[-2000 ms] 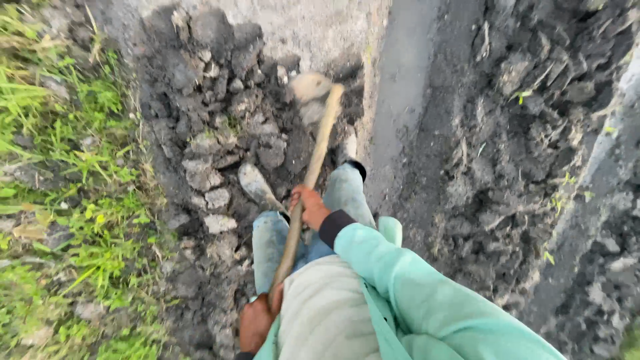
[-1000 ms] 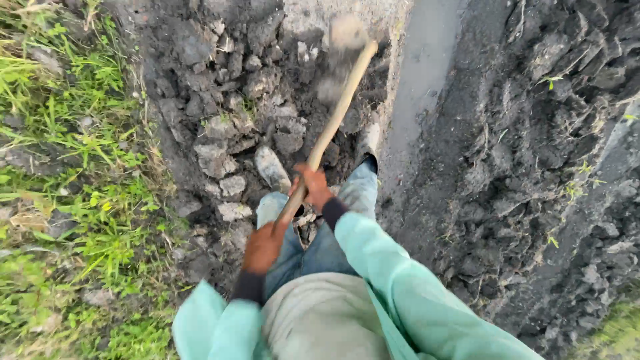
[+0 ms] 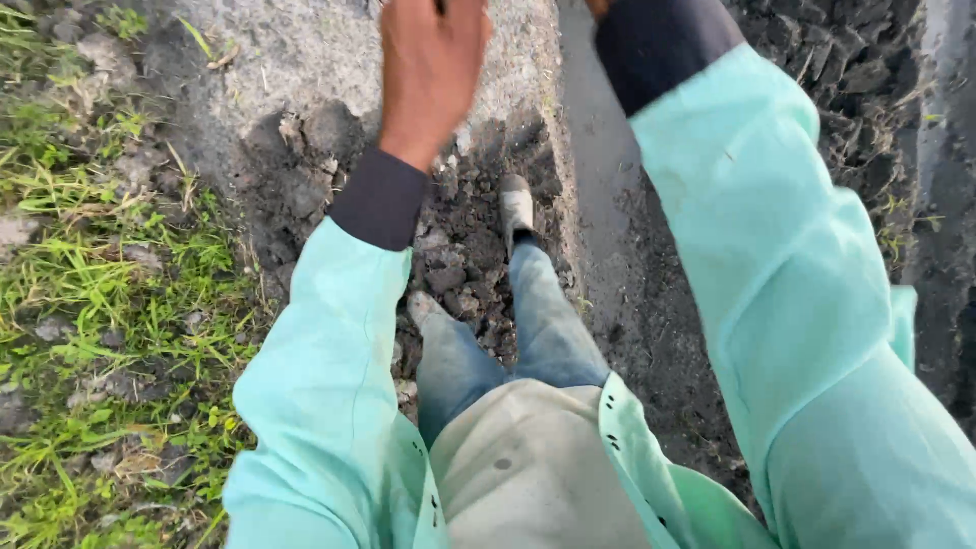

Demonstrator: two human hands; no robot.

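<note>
My left hand (image 3: 433,72) is raised at the top of the view, its fingers curled and cut off by the upper edge. Only a sliver of my right hand (image 3: 598,8) shows at the top edge, beyond the dark cuff. No wooden handle is visible in the frame now, so what either hand holds is hidden. Below the hands lies broken dark soil (image 3: 465,259) in clods. One muddy boot (image 3: 517,202) stands on it near the ditch side, and the other boot (image 3: 423,306) stands further back to the left.
Grass and weeds (image 3: 114,305) grow along the left. Pale, unbroken ground (image 3: 305,57) lies ahead of the clods. A grey, wet-looking channel (image 3: 602,168) runs along the right, with a rough bank of dark soil (image 3: 846,69) beyond it.
Both hands have moved up and forward from in front of my thighs to the top edge. The wooden handle they held earlier is out of sight.
</note>
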